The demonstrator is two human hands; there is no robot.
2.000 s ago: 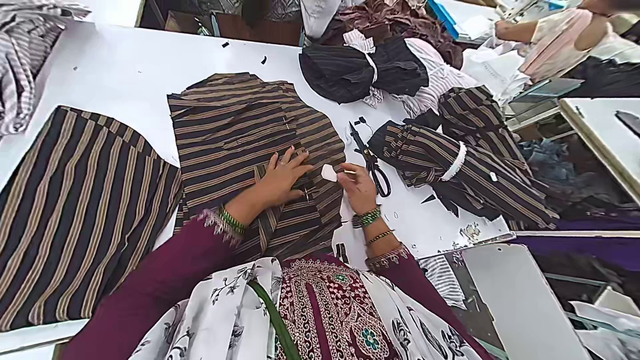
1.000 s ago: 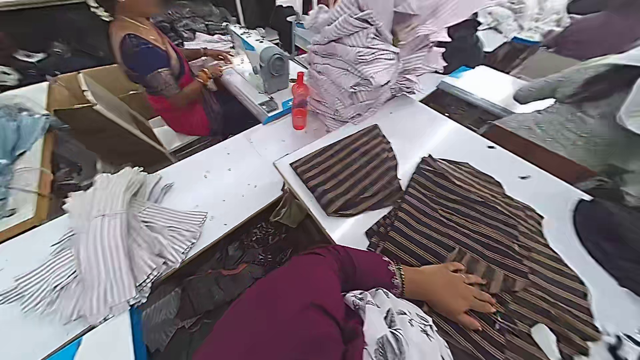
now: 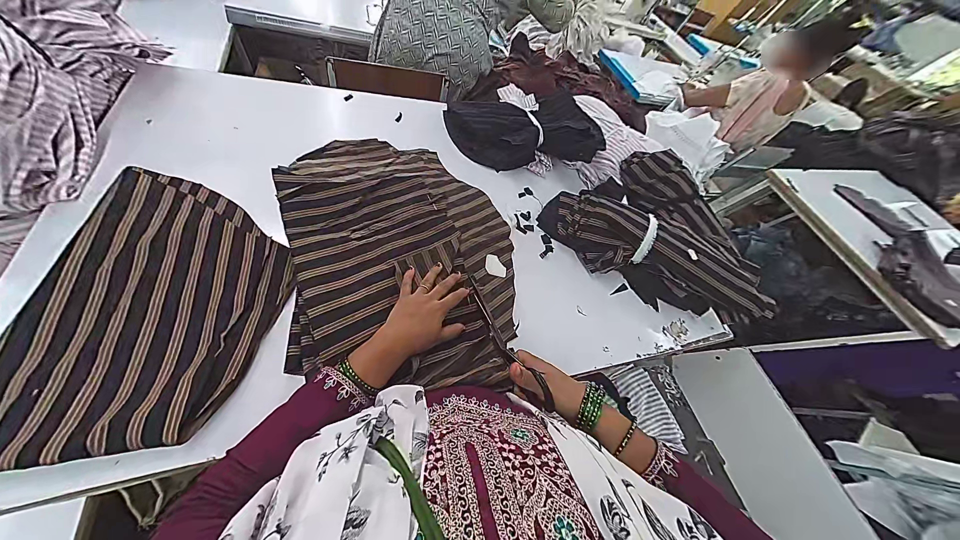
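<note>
Black and tan striped cut fabric pieces [image 3: 360, 217] lie stacked on the white table in front of me. My left hand [image 3: 427, 311] presses flat on them with its fingers spread, over a small striped piece [image 3: 427, 259]. My right hand [image 3: 551, 386] grips the handles of a pair of black scissors [image 3: 491, 322] near the table's front edge. The scissor blades point up and left over the fabric, close to my left fingertips. A small white piece, perhaps tailor's chalk [image 3: 495, 265], rests on the cloth just right of the blades.
Another striped fabric stack [image 3: 142, 315] lies at left. Tied bundles, one black [image 3: 495, 135] and one striped [image 3: 607, 225], sit at right beside small black scraps [image 3: 525, 221]. Pale striped cloth [image 3: 45, 112] is heaped at far left. A person [image 3: 780, 97] sits at the back right.
The scissors, lying on the table right of the fabric two seconds ago, are now in my right hand. The white piece that hand held then now lies on the cloth.
</note>
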